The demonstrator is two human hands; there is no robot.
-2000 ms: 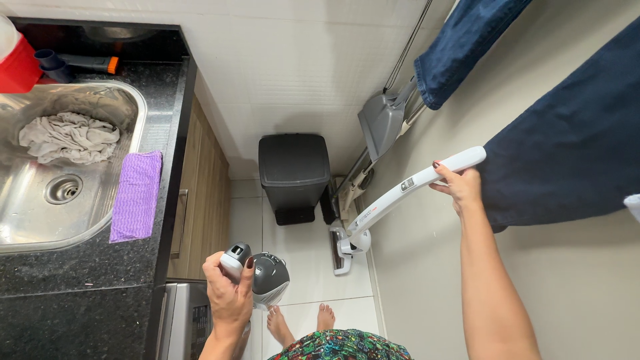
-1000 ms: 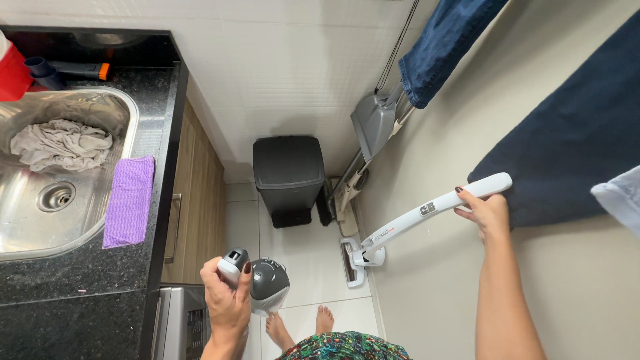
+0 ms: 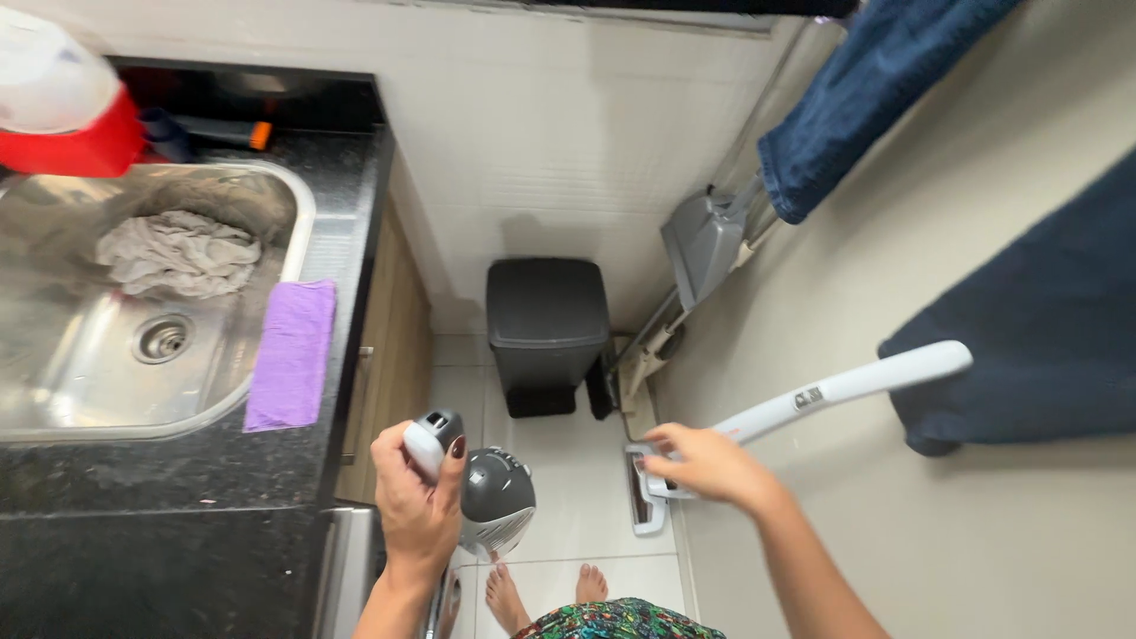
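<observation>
My left hand [image 3: 417, 497] grips the handle of a grey and white handheld vacuum unit [image 3: 495, 497], held above the floor near the counter's edge. To the right, a white vacuum stick body [image 3: 834, 386] leans toward the wall, its upper end in front of hanging dark trousers [image 3: 1021, 337] and its floor head [image 3: 646, 497] on the tiles. My right hand [image 3: 701, 461], fingers apart, is over the lower part of the stick near the floor head. Whether it touches the stick is not clear.
A black pedal bin [image 3: 546, 311] stands against the back wall, beside a grey dustpan [image 3: 706, 240] and poles. At left are a steel sink [image 3: 302, 222] with a crumpled cloth [image 3: 182, 253], and a purple cloth [image 3: 291, 355] on the black counter. Jeans [image 3: 870, 98] hang at upper right.
My right hand has let go of the stick's upper end and moved down and left toward the floor head. The left hand still holds the handheld unit.
</observation>
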